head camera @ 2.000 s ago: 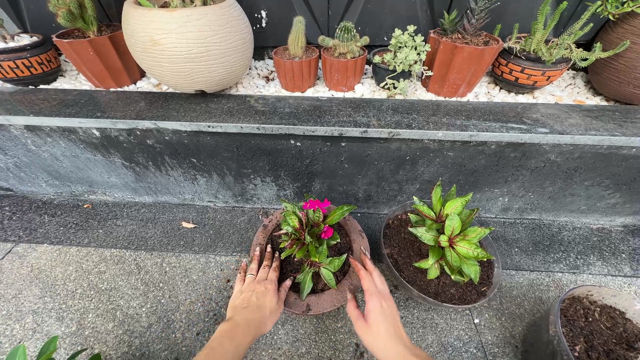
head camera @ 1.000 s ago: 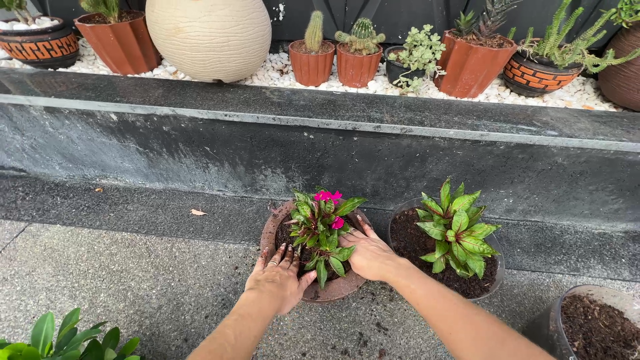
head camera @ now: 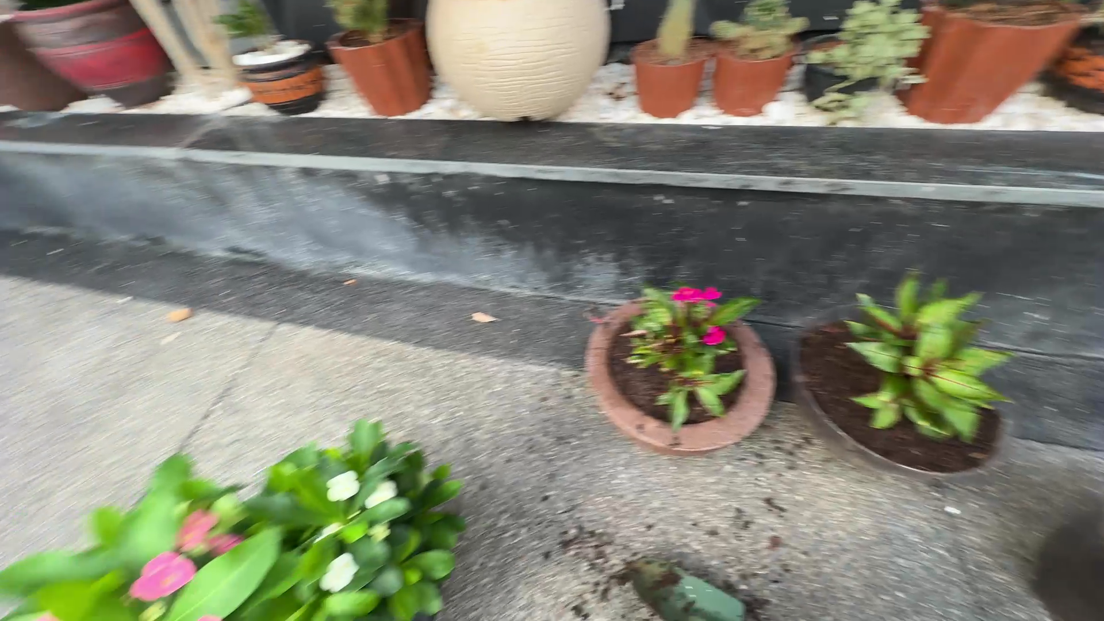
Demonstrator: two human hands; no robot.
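Neither of my hands is in view. A plant with magenta flowers stands upright in dark soil inside a round terracotta-coloured pot. Just right of it, a leafy green plant grows in soil in a wider pot. At the bottom edge lies a green tool or container part, soiled at its left end and cut off by the frame. The whole view is somewhat blurred.
Leafy plants with pink flowers and white flowers fill the lower left. Behind runs a dark stone ledge bearing a cream round pot, several cactus and succulent pots and white pebbles. Spilled soil lies on the paving.
Both hands, earlier pressing at the soil and rim of the flowering plant's pot, have left it and the view. The view has swung left and down, bringing in the pink- and white-flowered plants.
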